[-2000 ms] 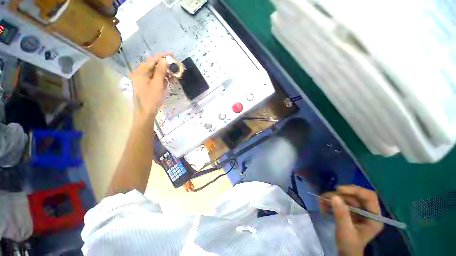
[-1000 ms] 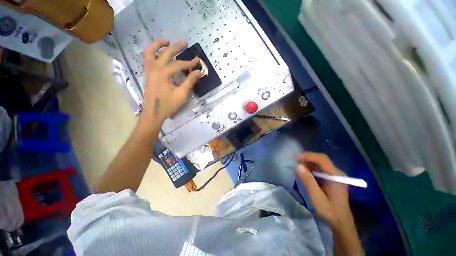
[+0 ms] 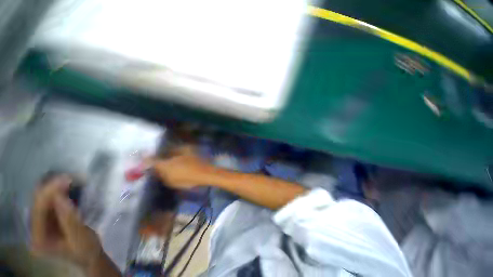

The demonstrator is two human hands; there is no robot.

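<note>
The whole head view is blurred by motion. My left hand (image 3: 62,219) is over the machine bed at the lower left, fingers bent. A small dark thing (image 3: 74,193) shows at its fingertips; I cannot tell whether it is held or only behind them. My right hand (image 3: 184,169) is at the front edge of the benchtop machine (image 3: 121,140), its fingertips at or just beside the red button (image 3: 134,172). The tweezers cannot be made out. The holding fixture cannot be made out either.
White foam trays (image 3: 178,48) stand on the green bench (image 3: 346,103) at the top, beyond the machine. A yellow line (image 3: 389,38) crosses the bench. Small blurred items (image 3: 412,64) lie on the mat. Dark cables (image 3: 197,232) hang below the machine front.
The view has swung towards the bench. My right hand has moved from beside the machine to its red button. My left hand was on the fixture at the black block; it now shows at the lower left.
</note>
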